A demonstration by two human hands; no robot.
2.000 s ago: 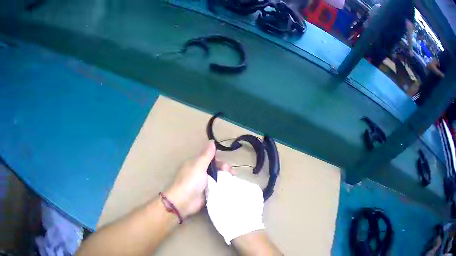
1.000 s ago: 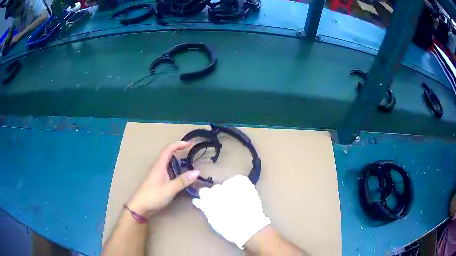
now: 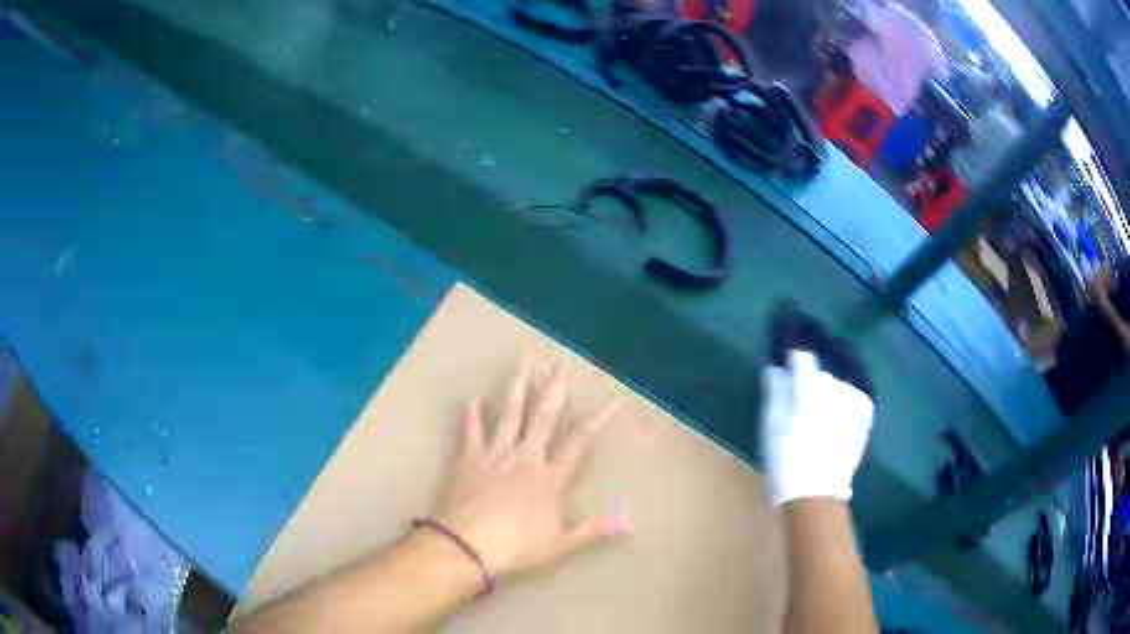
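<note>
The tan cardboard [image 3: 694,557] lies on the bench, with no headphone part on it. My left hand [image 3: 514,477], bare with a thin red bracelet, lies palm down on it with fingers spread and holds nothing. My right hand [image 3: 818,427], in a white glove, is over the green belt at the right, past the cardboard's far edge. It holds a black headphone piece [image 3: 812,337] at its fingertips. The piece is blurred and partly hidden by the glove, so its exact shape cannot be told.
A headband-yoke assembly [image 3: 709,235] with thin wires lies on the dark green belt [image 3: 409,155]. Black headphone piles [image 3: 766,130] are beyond the belt. A green post [image 3: 979,204] stands at the right, with more black parts [image 3: 1038,554] near it. A person [image 3: 1090,341] is at the far right.
The headband and yoke parts have left the cardboard. My left hand has let go and lies flat. My right hand has moved out over the belt with a black piece. The view has tilted.
</note>
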